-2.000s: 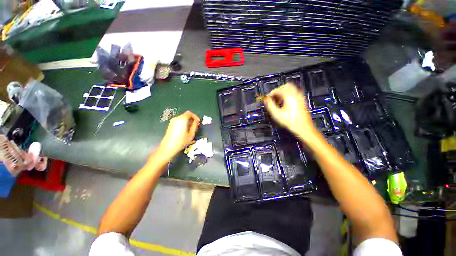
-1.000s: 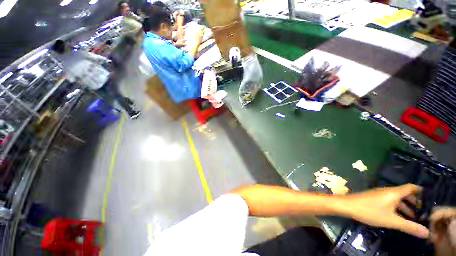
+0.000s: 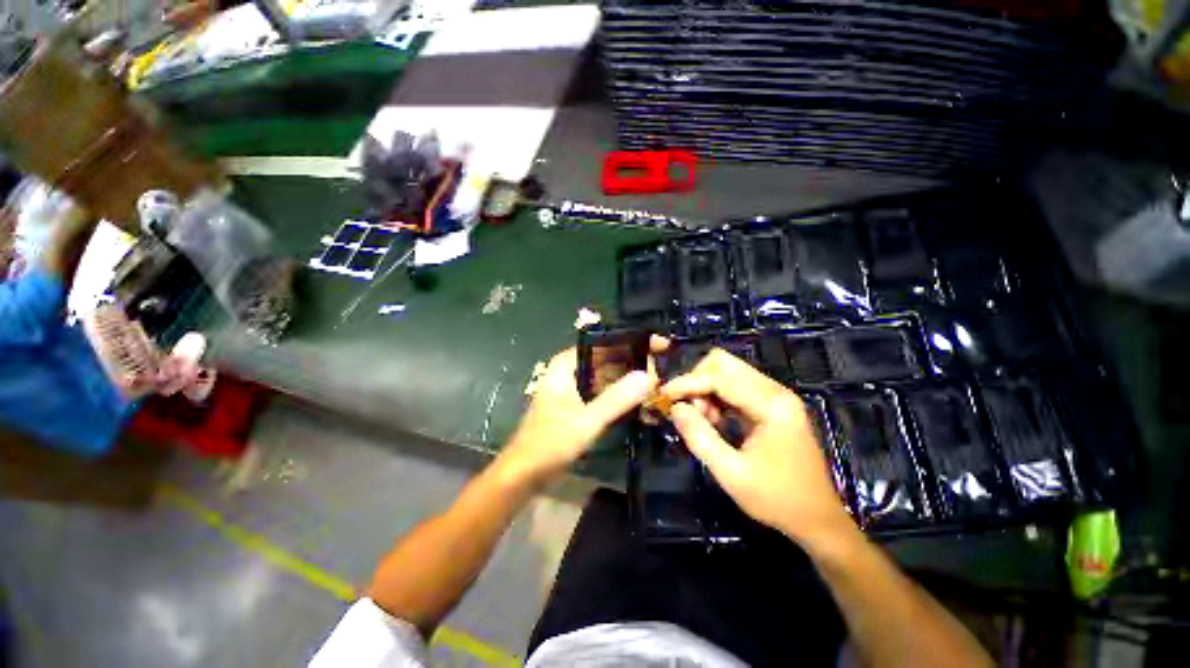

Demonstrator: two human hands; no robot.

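Note:
A dark phone housing (image 3: 611, 362), brownish inside, is held upright over the left part of the black blister tray (image 3: 835, 355). My left hand (image 3: 564, 415) grips it by its sides, thumb in front. My right hand (image 3: 750, 437) is beside it, with a small orange part (image 3: 662, 403) between its fingertips, close to the housing's lower right edge. Whether the part touches the housing cannot be told. A pale heap (image 3: 536, 379) is mostly hidden behind my left hand. A small white piece (image 3: 587, 317) lies just above the housing.
Stacked black trays (image 3: 835, 85) stand at the back, with a red fixture (image 3: 649, 171) beside them. A white grid frame (image 3: 356, 248), a clear bag (image 3: 238, 261) and a holder (image 3: 415, 183) are at left. A green-yellow packet (image 3: 1092, 553) is at right. A person's blue sleeve (image 3: 46, 352) shows far left.
The view has swung back from the aisle to the bench. My hands, apart two seconds ago, are now together, with the housing in my left hand and the orange part at my right fingertips.

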